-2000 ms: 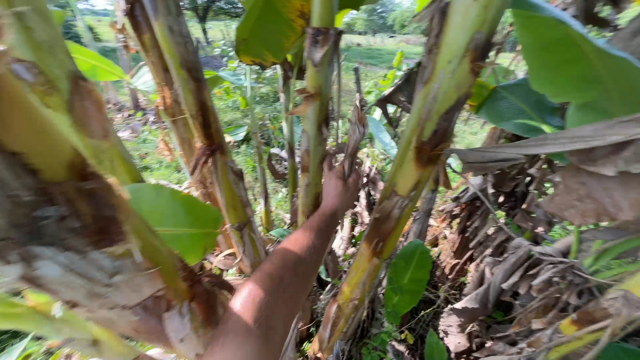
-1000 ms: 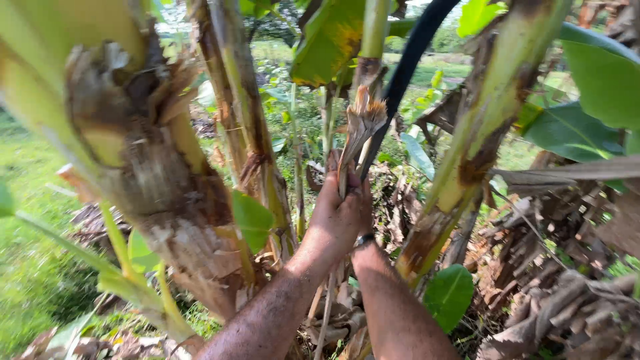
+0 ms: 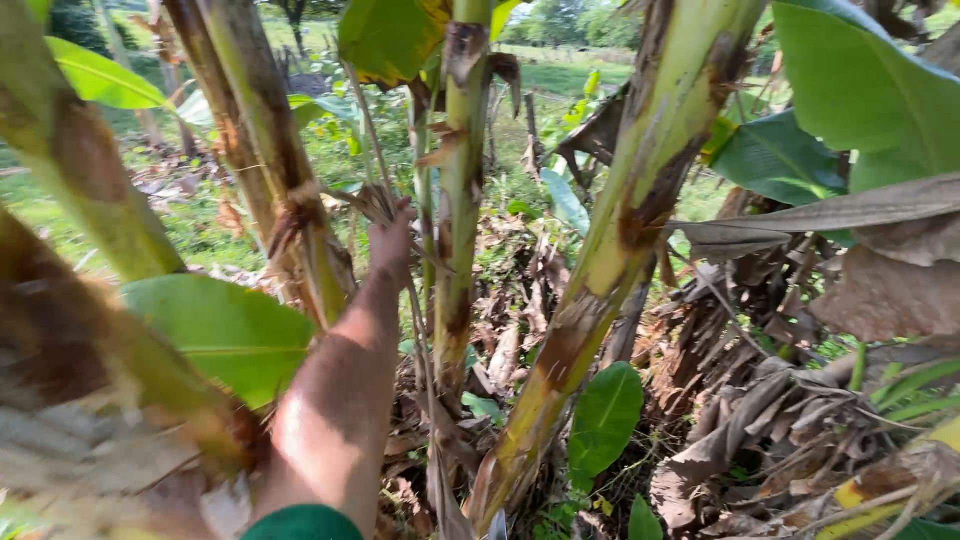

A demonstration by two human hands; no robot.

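Observation:
My left hand [image 3: 391,229] reaches out between the banana stems, closed around a bunch of dry banana leaf strips [image 3: 379,206]. Loose strands of it hang down below the hand toward the ground. Just right of the hand stands a slim green and brown banana stem [image 3: 457,202]; to its left is a pair of brown-streaked stems [image 3: 281,150]. A green sleeve edge [image 3: 304,523] shows at the bottom. My right hand is outside the view.
A thick banana stem [image 3: 592,277] leans across the right of centre. Large stems at the left edge stand close to my forearm, with a broad green leaf [image 3: 225,334] beside it. Dry leaves [image 3: 757,442] are heaped at the lower right; grass lies beyond.
One second ago both hands were together at the dry leaf bunch, with a dark, curved, blade-like thing beside them. The right hand and that thing have left the view.

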